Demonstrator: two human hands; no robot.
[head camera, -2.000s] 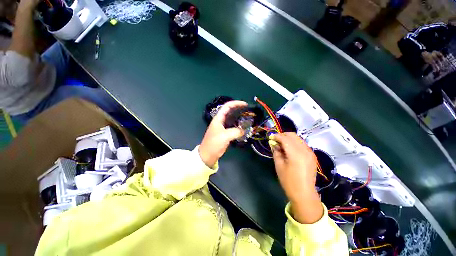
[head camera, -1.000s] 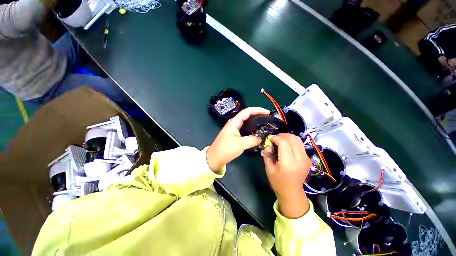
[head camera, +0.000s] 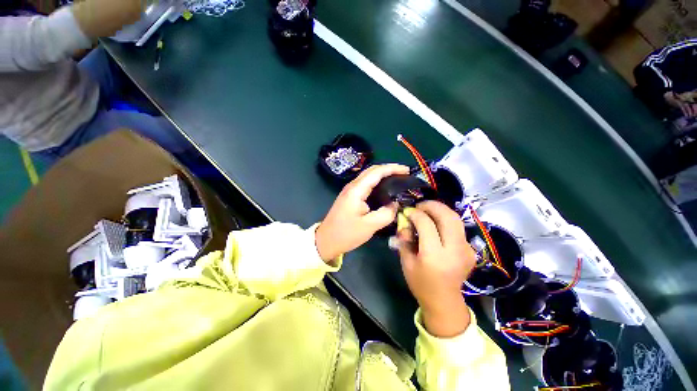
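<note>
My left hand (head camera: 358, 214) grips a black rounded camera ball module (head camera: 399, 191) above the bench near the centre. My right hand (head camera: 437, 256) has its fingertips at the module's open side, with a yellow finger cot (head camera: 405, 218) showing; what the fingers pinch is hidden. A small pale bit shows just below those fingertips. Another black module (head camera: 343, 159) with a silvery board lies beyond my left hand. To the right, white bracketed camera housings (head camera: 491, 256) stand in a row, with red, orange and yellow wire leads (head camera: 419, 159) rising from them.
An open carton (head camera: 46, 206) with white-and-black housings (head camera: 157, 221) is at the left. A person's arm (head camera: 46, 34) reaches in at top left. More black modules (head camera: 291, 30) stand by the white strip. Tangled whitish loops (head camera: 648, 368) lie at lower right. A person's striped sleeve (head camera: 669, 65) shows at far right.
My left hand has brought the module right, away from the other loose module. My right hand has left the housing's wires and moved onto the held module.
</note>
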